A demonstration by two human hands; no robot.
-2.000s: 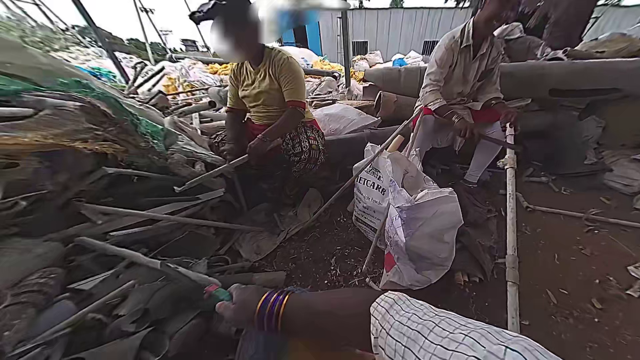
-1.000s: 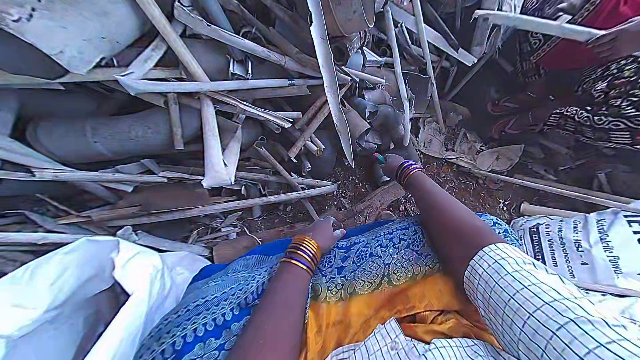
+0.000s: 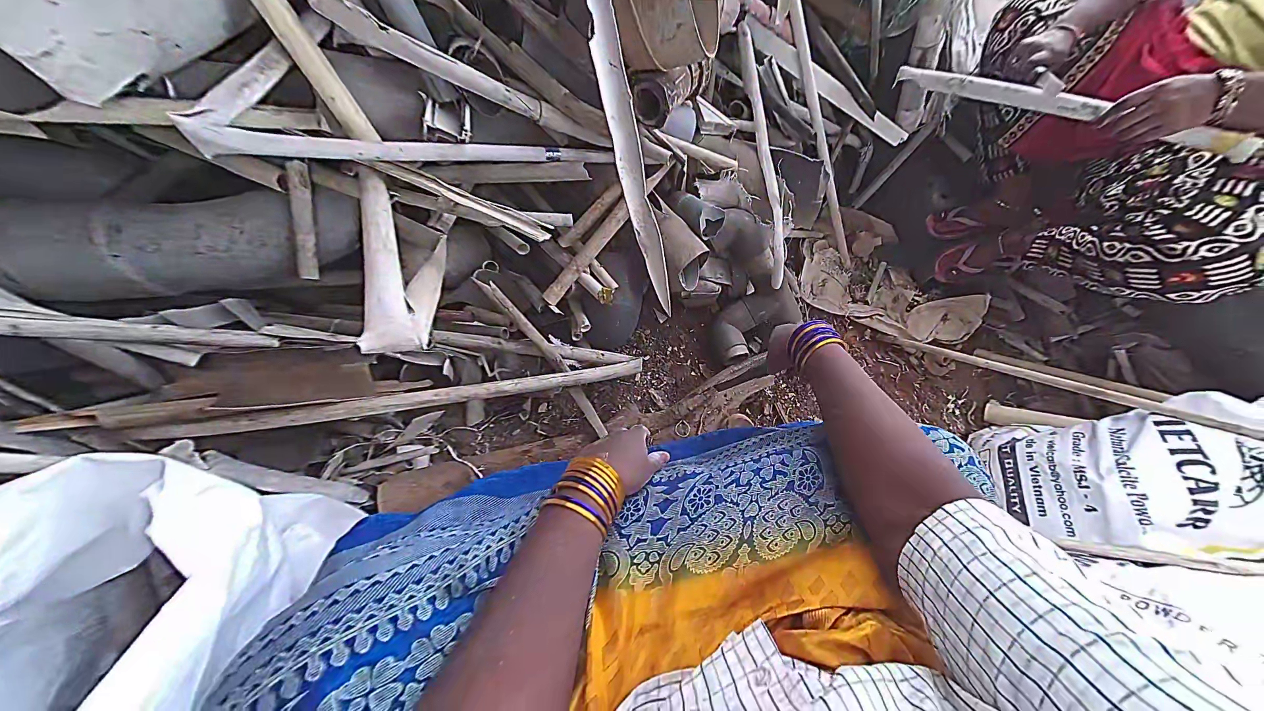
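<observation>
My left hand point(image 3: 630, 458) rests at the blue patterned cloth point(image 3: 731, 474) over my lap, thumb apart, holding nothing that I can see. Just beyond it lies the lower end of a thin pipe strip point(image 3: 538, 341). My right hand point(image 3: 783, 348) reaches down to the ground beside a grey pipe elbow point(image 3: 736, 331). Its fingers are hidden, so whether it grips anything does not show. Behind the elbow lie more grey pipe fittings point(image 3: 741, 237) and a long split plastic strip point(image 3: 627, 148) pointing down.
Scrap pipes and strips point(image 3: 395, 148) are heaped across the left and far side. An open white sack point(image 3: 237, 533) is at lower left, a printed white sack point(image 3: 1136, 474) at right. At upper right a seated person's hands point(image 3: 1160, 109) hold a pale strip point(image 3: 997, 91).
The view has swung down from the wider yard to my lap and the scrap. Since one second ago, my right hand has stayed low by the fittings and my left hand by my lap.
</observation>
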